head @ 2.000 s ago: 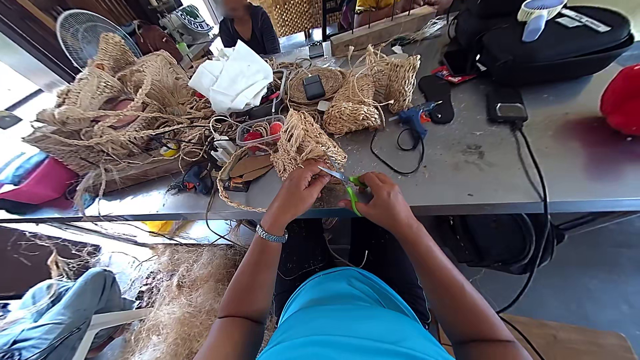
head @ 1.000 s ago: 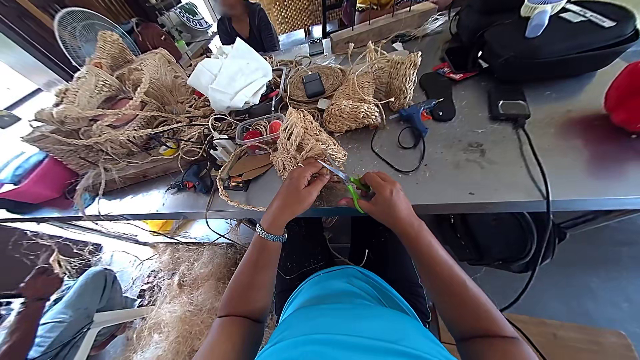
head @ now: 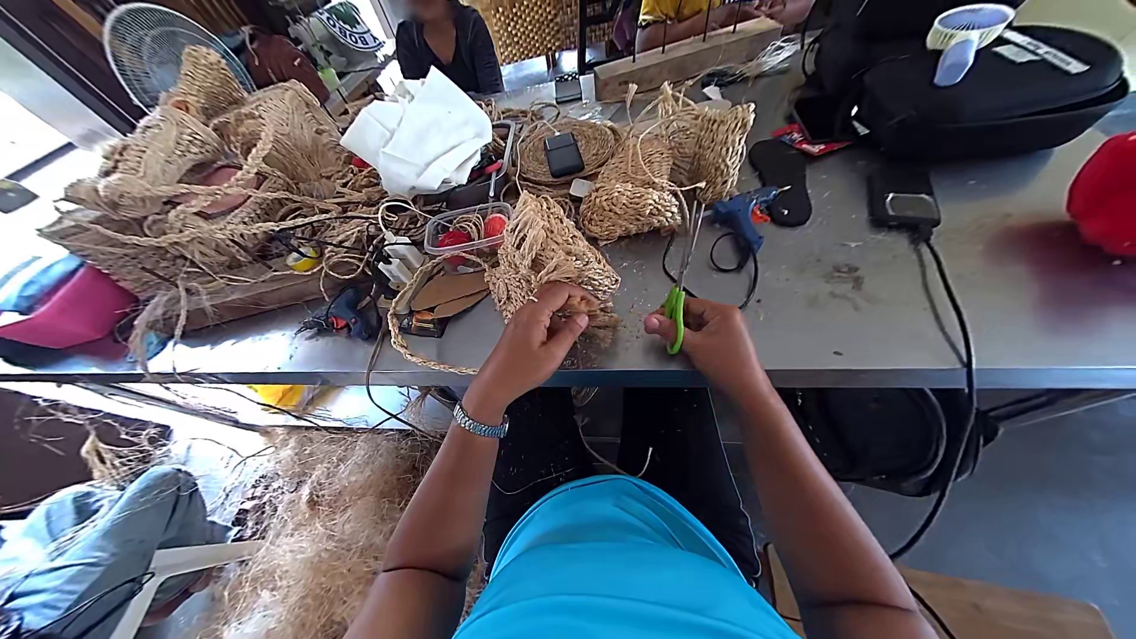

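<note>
My left hand point(head: 548, 333) pinches loose fibres at the lower edge of a braided-fibre woven piece point(head: 543, 253) on the metal table. Green-handled scissors point(head: 677, 315) are in my right hand point(head: 710, 337), to the right of the piece, with their blades pointing away from me. Behind the piece lie more woven fibre pieces point(head: 630, 191) and a coiled fibre mat point(head: 555, 146) with a small black device point(head: 564, 155) on it. A blue glue gun point(head: 741, 217) lies beyond my right hand.
Woven fibre goods point(head: 213, 177) are heaped at left, near another glue gun point(head: 348, 315) and a plastic tub point(head: 444, 235). A black case point(head: 976, 98), a cabled device point(head: 905, 200) and a red item point(head: 1105, 195) are at right. Co-workers sit across the table.
My right hand and the scissors have moved right, away from the woven piece, and the blades now point away from me. My left hand stays at the piece. A co-worker's hand at lower left has left view.
</note>
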